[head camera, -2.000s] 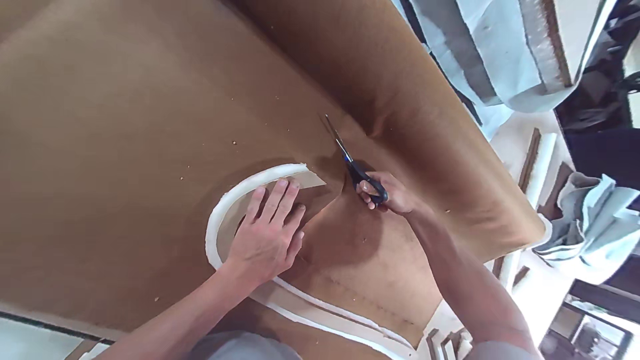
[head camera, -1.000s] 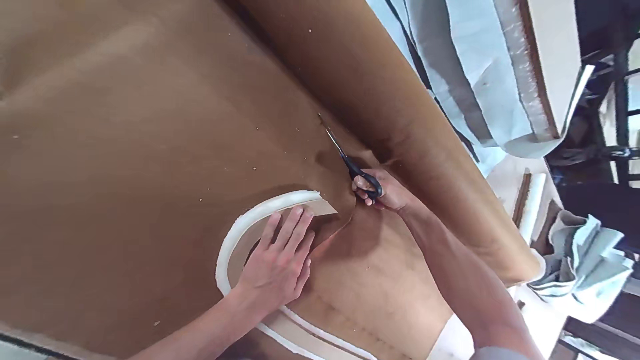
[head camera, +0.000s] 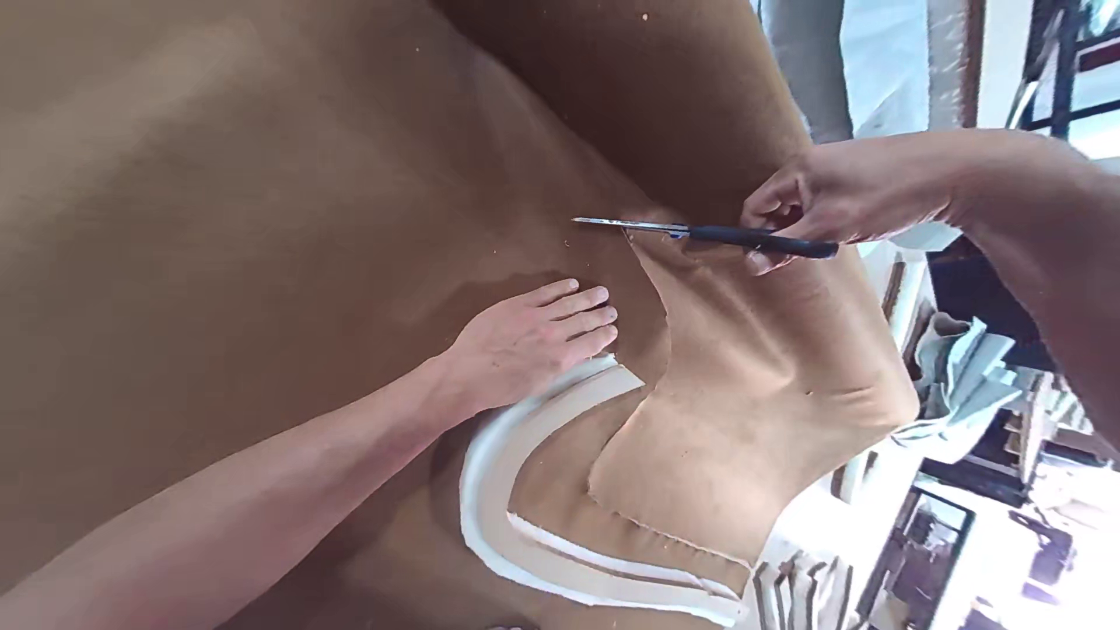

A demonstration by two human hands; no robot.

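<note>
My right hand (head camera: 805,206) holds dark-handled scissors (head camera: 744,238), their blades pointing left across the edge of a cut in a large sheet of brown leather-like material (head camera: 262,219). My left hand (head camera: 542,337) lies flat on that sheet, palm down and fingers toward the cut, with nothing gripped. Below its fingers is a curved white-edged strip (head camera: 490,499), bent like a hook on the brown material. The cut edge runs from the blades down past the end of the strip. Part of the material right of the cut is folded and creased.
A thick roll or fold of the brown material (head camera: 665,79) rises at the top and right. Pale sheets (head camera: 884,70) stand beyond it. Crumpled light pieces (head camera: 971,376) lie at the right, and several thin pieces (head camera: 801,586) stand at the lower right.
My left hand has moved off the inside of the curved strip to the material above it. My right hand has turned the scissors so the blades point left, and the cut edge is longer.
</note>
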